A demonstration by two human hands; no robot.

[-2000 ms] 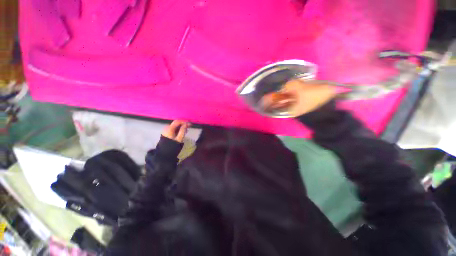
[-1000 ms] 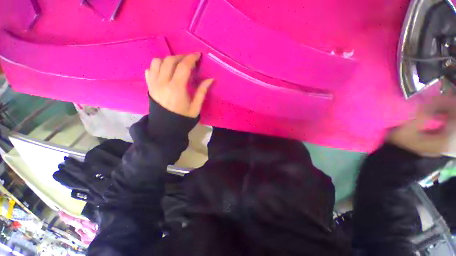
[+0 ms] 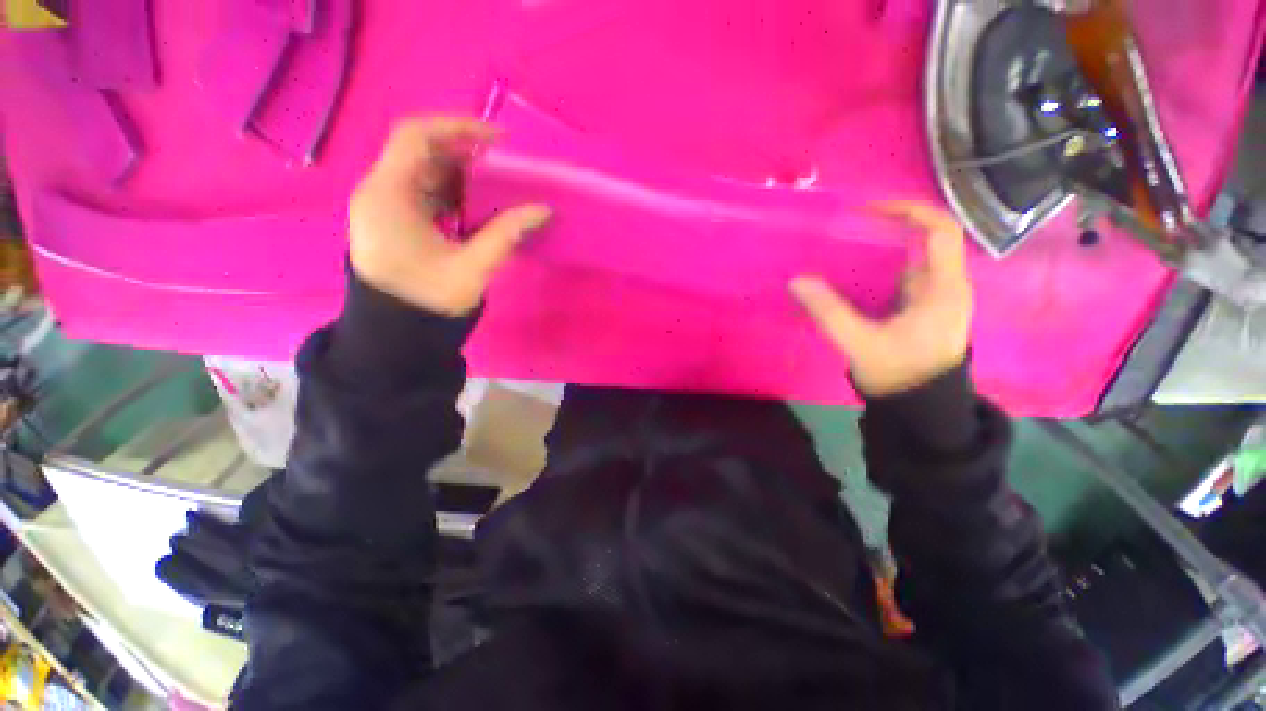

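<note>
A curved pink band (image 3: 667, 229) lies across the front middle of the pink pressing table cover (image 3: 625, 340), nearly the same colour as the cover. My left hand (image 3: 437, 215) is at its left end, with thumb and fingers around that end. My right hand (image 3: 902, 299) is at its right end, fingers on the upper edge and thumb at the lower side. Both hands are slightly blurred. The steam iron (image 3: 1034, 118) stands at the right of the table, out of my hands, its silver rim facing left and its orange-brown handle at the right.
Another curved pink band (image 3: 181, 250) lies at the left front of the table. Magenta pieces (image 3: 299, 84) lie at the far left, with a bit of yellow at the corner. The iron's hose (image 3: 1222, 264) runs off right. Dark garments (image 3: 208, 556) lie on a white surface at lower left.
My right hand has let go of the iron and moved left to the band. The iron now rests at the right. My left hand has moved from beside the band to its left end.
</note>
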